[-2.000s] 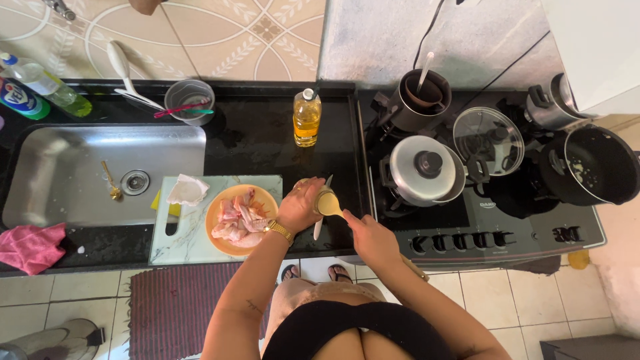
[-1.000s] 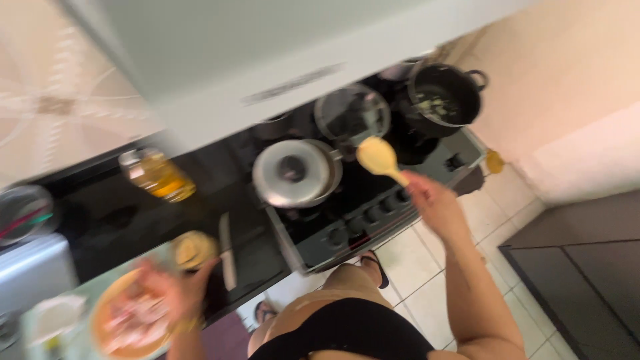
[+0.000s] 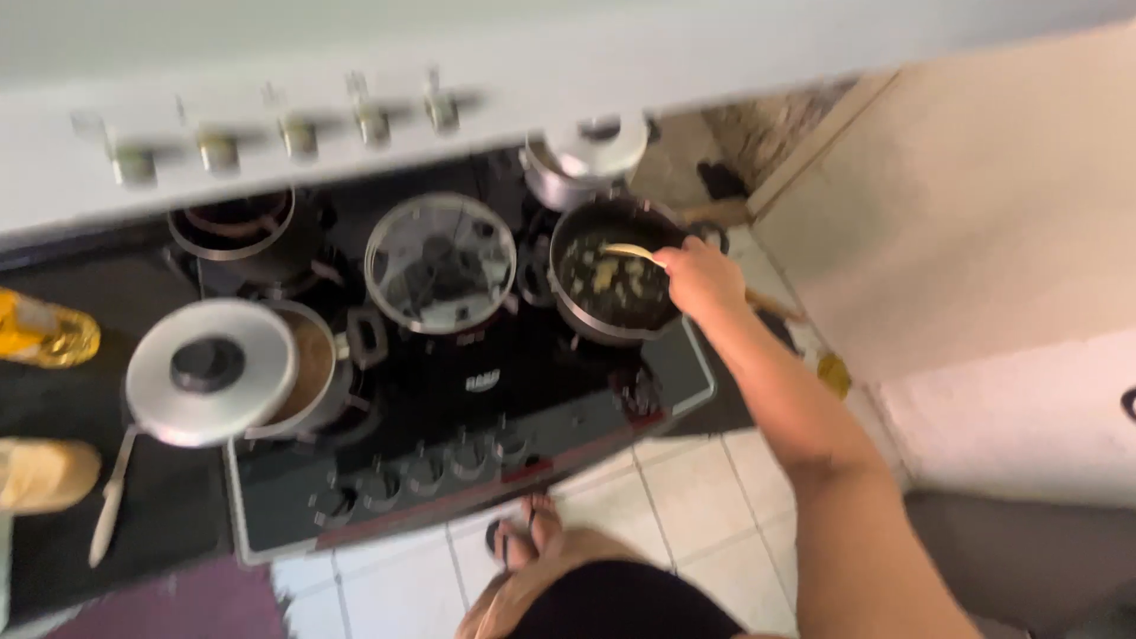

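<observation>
My right hand [image 3: 706, 280] is over the right rim of a black pot [image 3: 612, 328] and holds a pale spoon [image 3: 632, 251], its bowl inside the pot. Small pale pieces [image 3: 605, 275] lie in the bottom of that pot. My left hand is out of view. At the left, a metal lid [image 3: 211, 373] with a black knob partly covers a pot [image 3: 321, 390] of brownish food. A round glass lid [image 3: 441, 264] is on the cooktop between the two pots.
On the counter at left are an oil bottle [image 3: 49, 330], a jar with pale contents [image 3: 49, 475] and a white-handled knife [image 3: 108, 524]. A dark pot [image 3: 235, 235] and a lidded metal pot [image 3: 586, 160] stand at the back. A range hood [image 3: 532, 53] overhangs the cooktop.
My right hand has brought the spoon from beside the jar, over the cooktop, into the black pot. The left hand, at the jar earlier, has left the view. The view has swung right.
</observation>
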